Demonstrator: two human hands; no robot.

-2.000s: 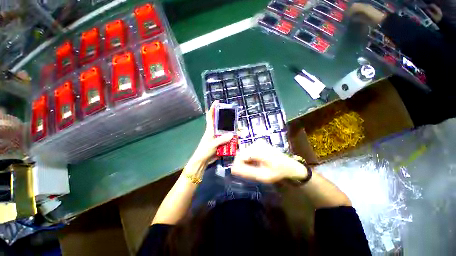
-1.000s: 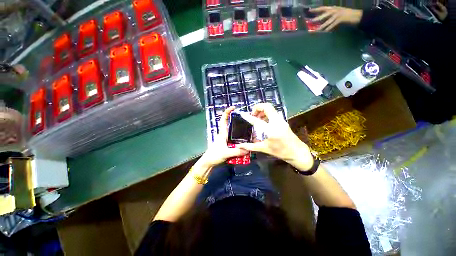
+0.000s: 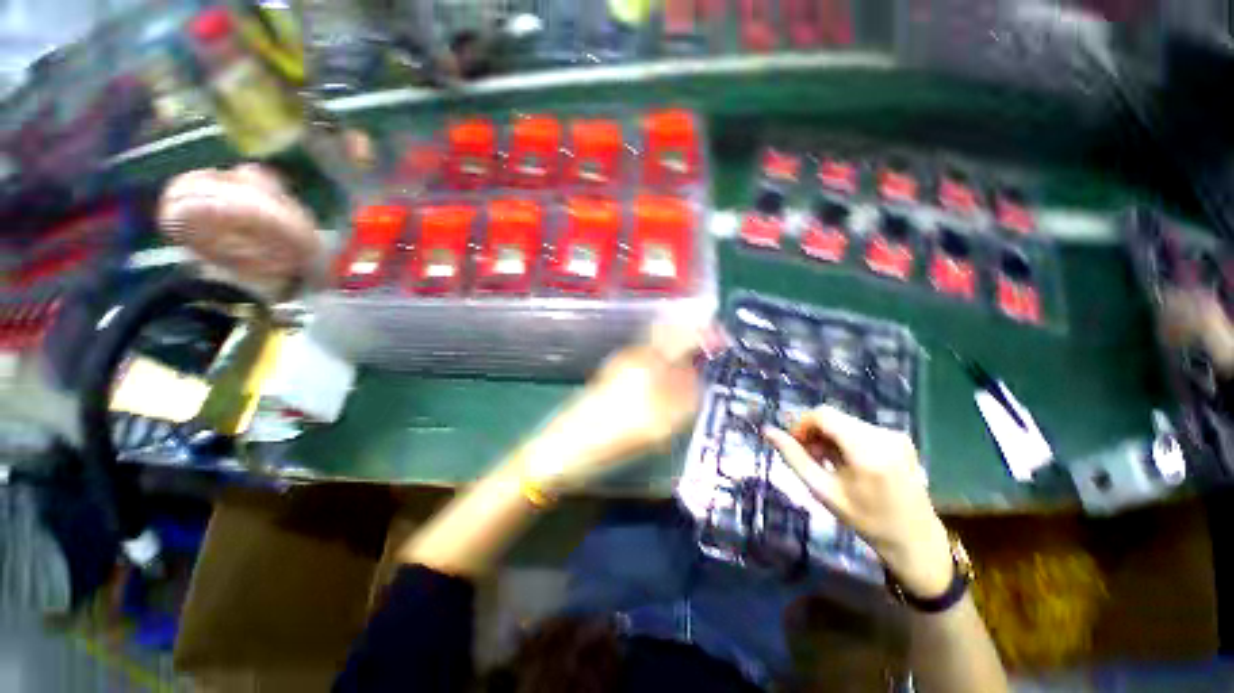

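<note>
The frame is blurred. My left hand (image 3: 656,386) is at the left edge of the lens tray, in front of the phone stack. A small red part of a phone (image 3: 711,340) shows at its fingertips; the rest is hidden. My right hand (image 3: 873,487) is over the right half of the lens blister tray (image 3: 758,332), thumb and fingers apart, with no item visible in it. The tray lies tilted on the green bench, its pockets dark and shiny. A tall stack of clear trays (image 3: 501,332) holds red phones, back side up.
A flat tray of red phones (image 3: 886,255) lies behind the lens tray. A white-bladed tool (image 3: 1012,428) and a silver-white fixture (image 3: 1130,471) are at right. A pink fan (image 3: 237,219) and black hose (image 3: 102,359) are left. Another person's hand (image 3: 1202,325) shows at far right.
The view has swung left, so the bench items sit further right. My hands have parted: the left has moved toward the phone stack, the right has come off the phone and over the lens tray.
</note>
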